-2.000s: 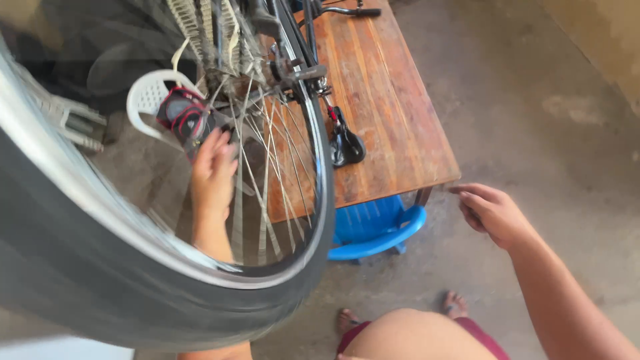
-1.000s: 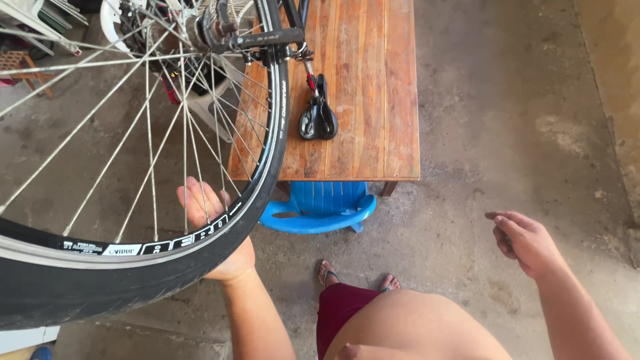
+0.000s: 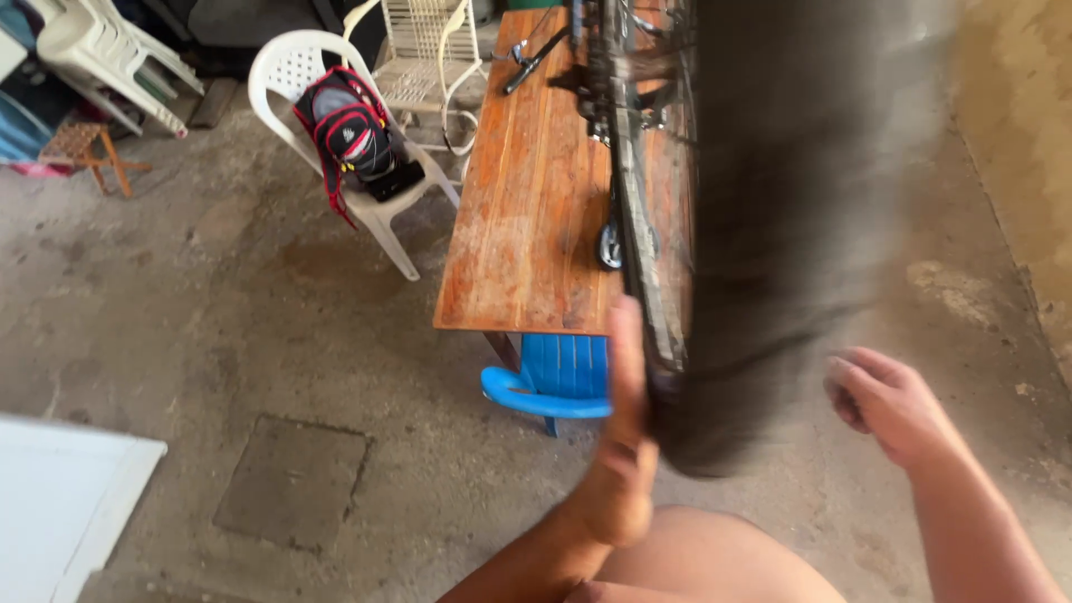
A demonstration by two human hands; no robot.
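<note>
A bicycle wheel with a dark tyre (image 3: 779,218) hangs edge-on and blurred at centre right, its lower end between my two arms. My left hand (image 3: 628,444) rests against the left side of the wheel near its bottom, fingers pointing up; whether they grip the rim is hidden. To the right of the tyre, apart from it, my right hand (image 3: 875,398) is raised with curled fingers; its inside is hidden. Behind the wheel the bicycle's parts (image 3: 615,92) stretch up over a wooden table (image 3: 536,226). Its black saddle (image 3: 611,247) shows partly behind the wheel.
A blue plastic chair (image 3: 565,368) stands at the table's near end. Left of the table, a white plastic chair (image 3: 389,218) bears a black and red backpack (image 3: 352,134). Stacked white chairs (image 3: 109,50) and a small stool (image 3: 92,151) stand farther left. A white panel (image 3: 75,486) juts in at lower left.
The wheel has swung from the left to centre right and is now seen edge-on. My left hand has moved right with it. My right hand remains apart from the wheel.
</note>
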